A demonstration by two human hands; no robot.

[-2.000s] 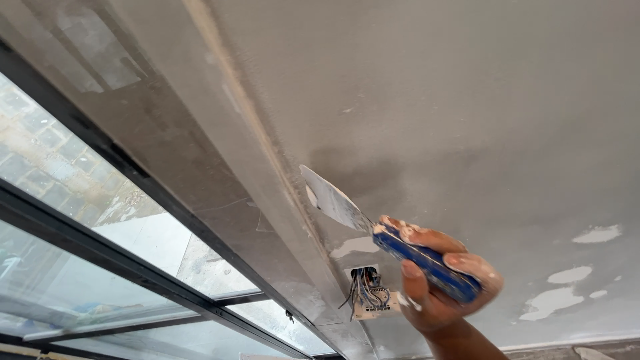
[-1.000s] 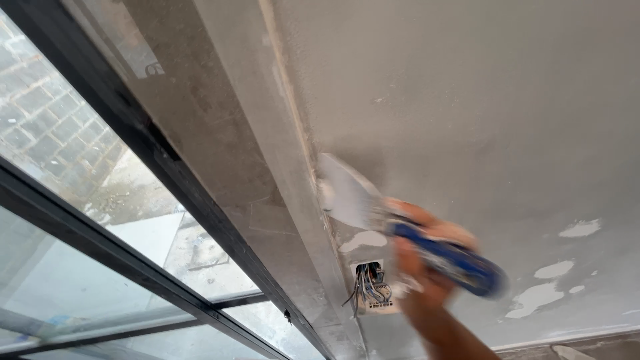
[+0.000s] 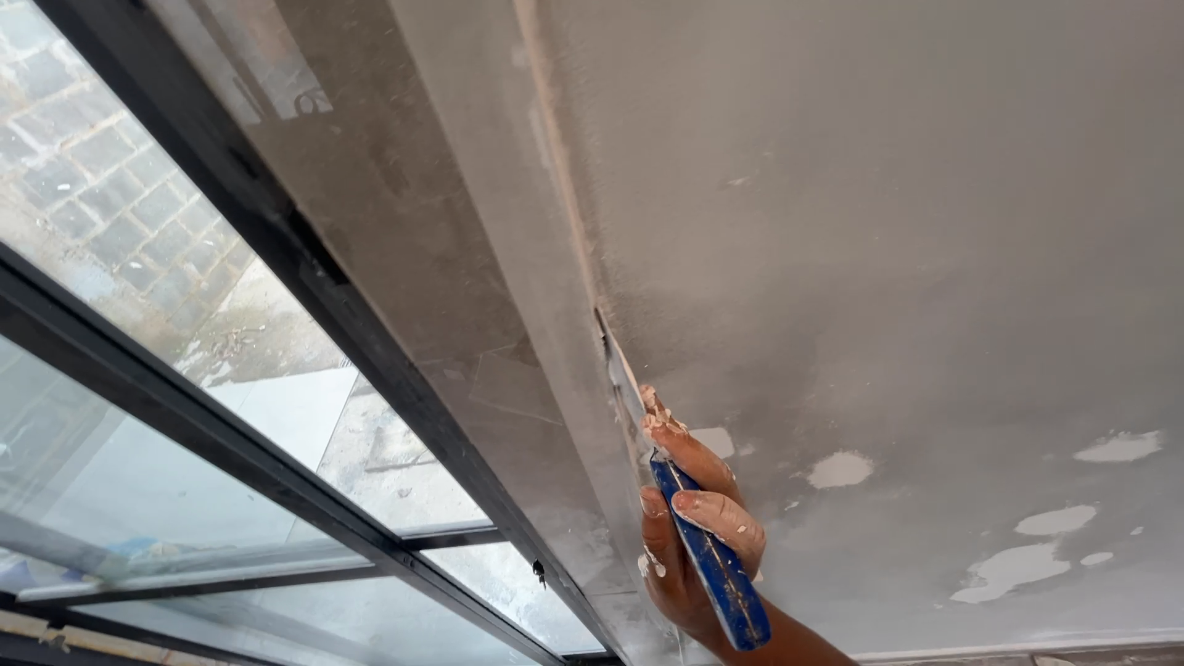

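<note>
My right hand (image 3: 698, 546) grips the blue handle (image 3: 712, 555) of a putty knife, with compound smeared on the fingers. One finger reaches up beside the metal blade (image 3: 624, 375), which is seen nearly edge-on. The blade's tip meets the inside corner line (image 3: 564, 176) between the grey wall (image 3: 879, 231) and the narrow strip beside the window frame. White filler patches (image 3: 840, 469) mark the wall right of the hand. My left hand is out of view.
A dark metal window frame (image 3: 370, 324) with glass panes runs diagonally across the left. Beyond the glass stands a block wall (image 3: 120, 176). More filler patches (image 3: 1013, 569) lie at lower right, above the wall's bottom edge.
The putty knife has turned from slanting across the wall to lying along the corner, its blade now edge-on. The electrical box with loose wires, seen earlier, is now hidden around the hand.
</note>
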